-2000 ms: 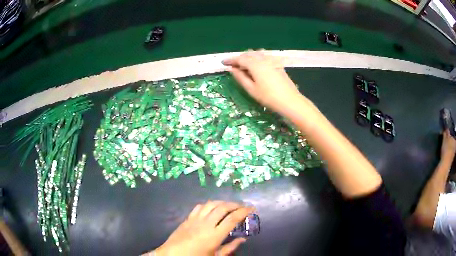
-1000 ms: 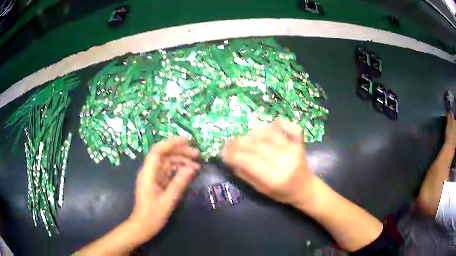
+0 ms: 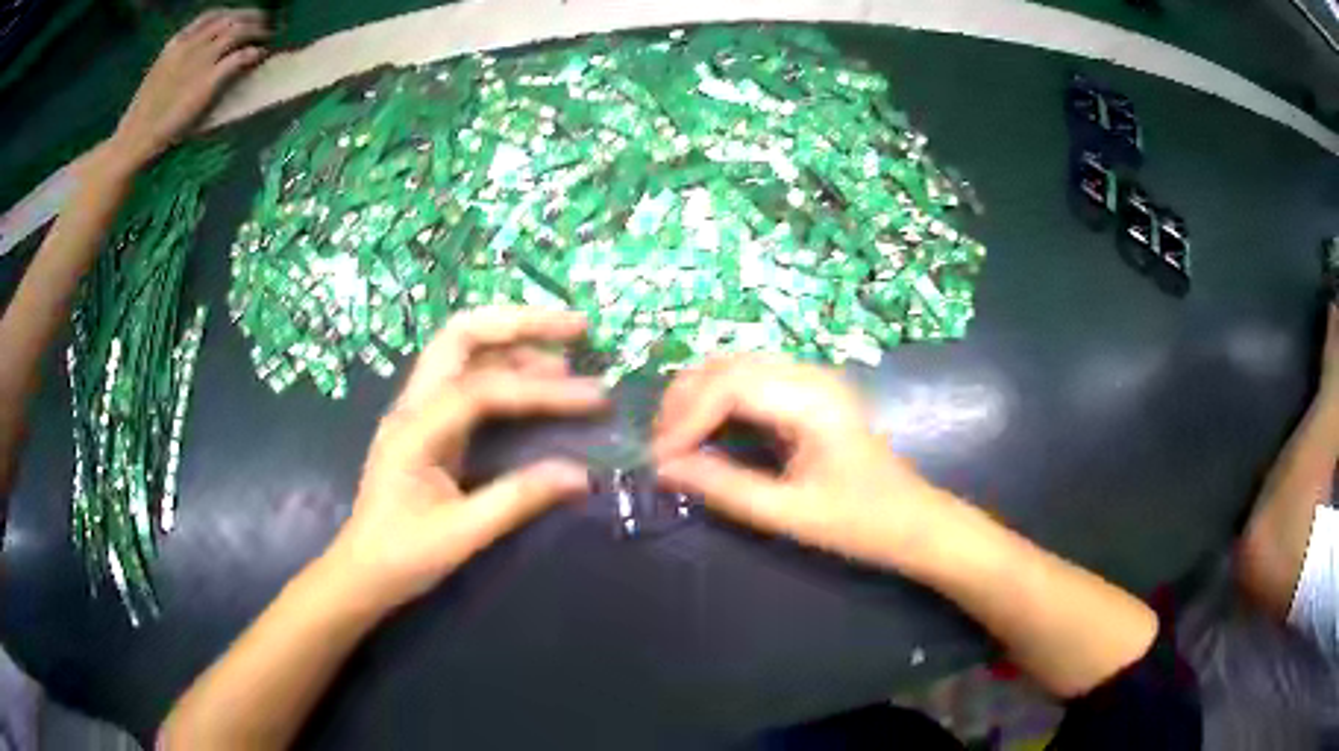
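Note:
A black housing with silvery details (image 3: 643, 506) lies on the dark bench, between and partly under my fingertips. My left hand (image 3: 455, 440) is at its left, fingers and thumb spread apart. My right hand (image 3: 800, 462) is at its right, thumb and fingertips close together near its upper edge. A blurred greenish patch shows between the fingertips, too unclear to tell whether either hand grips a board. The large pile of small green circuit boards (image 3: 617, 206) lies just beyond my hands.
Another person's hand (image 3: 198, 74) is on the pale edge strip (image 3: 367, 56) at upper left. Long green board strips (image 3: 132, 382) lie left of the pile. Several black housings (image 3: 1156, 235) lie at the right. Another person's forearm (image 3: 1300, 455) is at the right edge.
Both my hands have come together at the housing; my right hand has come back from the pale strip. Another person's arm has entered at upper left. The view has shifted, moving the pile up.

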